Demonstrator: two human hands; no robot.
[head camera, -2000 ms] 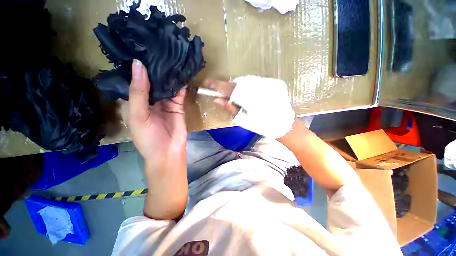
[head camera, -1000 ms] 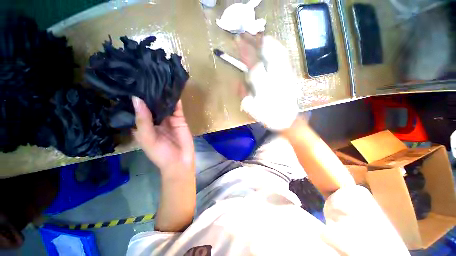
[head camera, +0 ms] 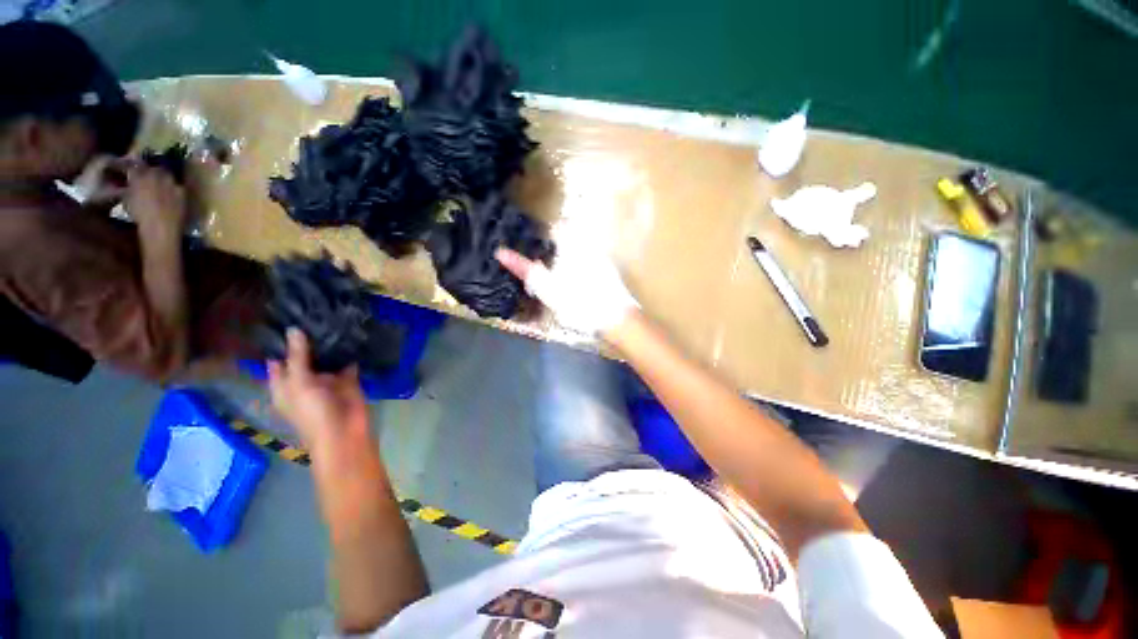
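Observation:
A black spiky hair piece (head camera: 327, 312) is held in my bare left hand (head camera: 322, 397), off the bench's front edge at the left. My gloved right hand (head camera: 577, 290) reaches over the bench, its bare fingertips at another black spiky piece (head camera: 484, 260) near the front edge; whether they grip it is unclear. More black pieces (head camera: 362, 169) are heaped behind it. A marker pen (head camera: 789, 292) lies on the bench right of my right hand.
The tan bench (head camera: 674, 250) also holds a white glue bottle (head camera: 784, 144), a white tissue (head camera: 826, 212), a smartphone (head camera: 960, 303) and yellow small bottles (head camera: 963, 205). A person (head camera: 94, 237) works at the left. A blue tub (head camera: 200, 468) stands on the floor.
The view has swung left. My left hand has moved the black piece away from over the bench, past its front edge. My right hand has moved from beside the pen to the heaped pieces.

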